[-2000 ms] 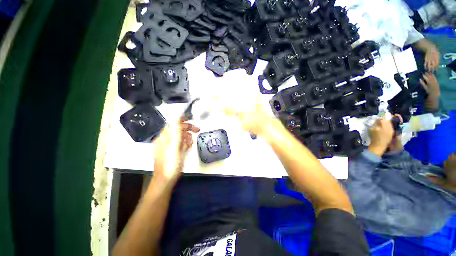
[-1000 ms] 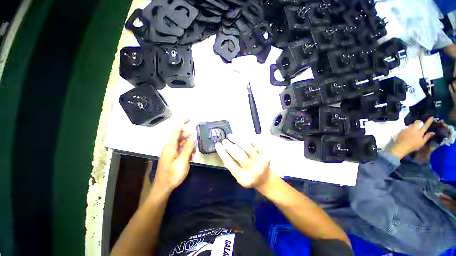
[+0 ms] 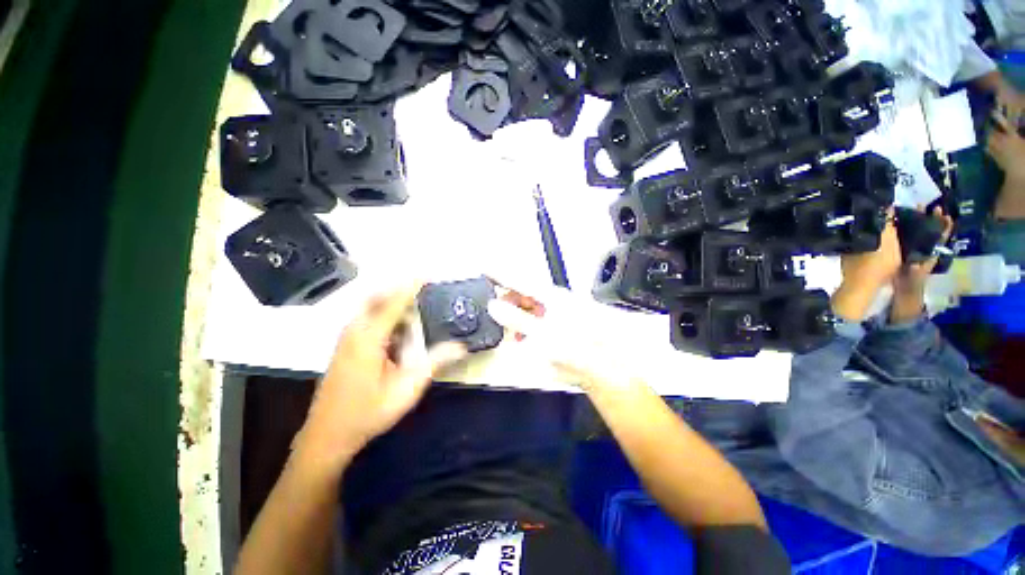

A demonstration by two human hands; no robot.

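A black housing unit (image 3: 461, 313) with a small bright centre pin sits near the table's front edge, between my hands. My left hand (image 3: 380, 362) is at its left side, fingers spread and blurred, the thumb by its lower left corner. My right hand (image 3: 551, 332) is at its right side, fingertips at its right edge; the hand is blurred and washed out. Whether either hand grips the unit is hard to tell. A slim dark brush (image 3: 550, 238) lies on the white tabletop behind my right hand.
Three housing units (image 3: 279, 256) stand at left. Flat black plates (image 3: 483, 96) lie heaped at the back. Rows of housing units (image 3: 736, 261) stand at right. A dark green conveyor (image 3: 101, 281) runs along the left. A person in a denim jacket (image 3: 899, 416) works at far right, near a squeeze bottle (image 3: 976, 276).
The brush now lies on the table, where two seconds ago it was not visible there. My right hand has moved from the unit's top to its right side; my left hand is closer to it.
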